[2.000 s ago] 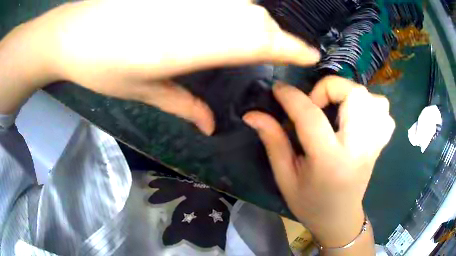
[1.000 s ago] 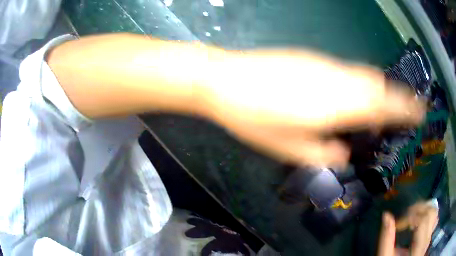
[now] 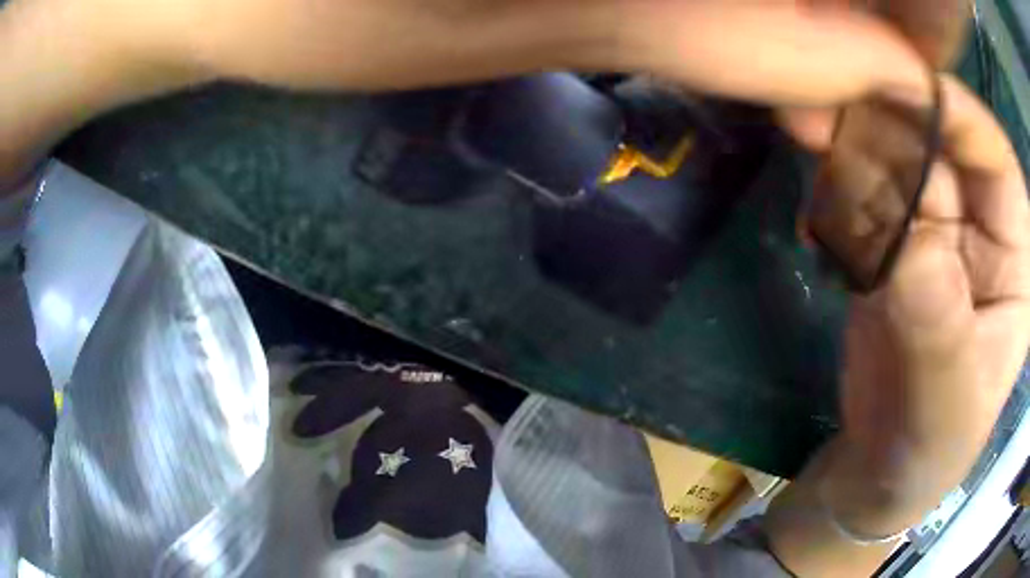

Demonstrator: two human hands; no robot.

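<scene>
A cover glass [image 3: 864, 186], a clear rounded plate with a thin black rim, is held up at the right; fingers show through it. My right hand [image 3: 949, 254] holds it from behind and below. My left hand [image 3: 779, 51] reaches across the top, with its fingers at the glass's upper edge; its fingertips are partly hidden. A display panel [image 3: 542, 130], dark and rounded, lies on the bench with its orange flex cable [image 3: 644, 164] pointing right. It rests over the upper part of a dark flat fixture [image 3: 616, 260].
The dark-green benchtop [image 3: 418, 265] has a slanting front edge. A dark flat shape [image 3: 412, 164] lies left of the panel. A yellow box [image 3: 700, 491] sits below the edge. Grey sleeves and a printed garment [image 3: 418, 474] fill the lower left. A pale rim curves along the right.
The view has swung back from the right. My left hand has moved up beside my right hand, and the cover glass now shows between them. The panel and fixture appear larger and nearer.
</scene>
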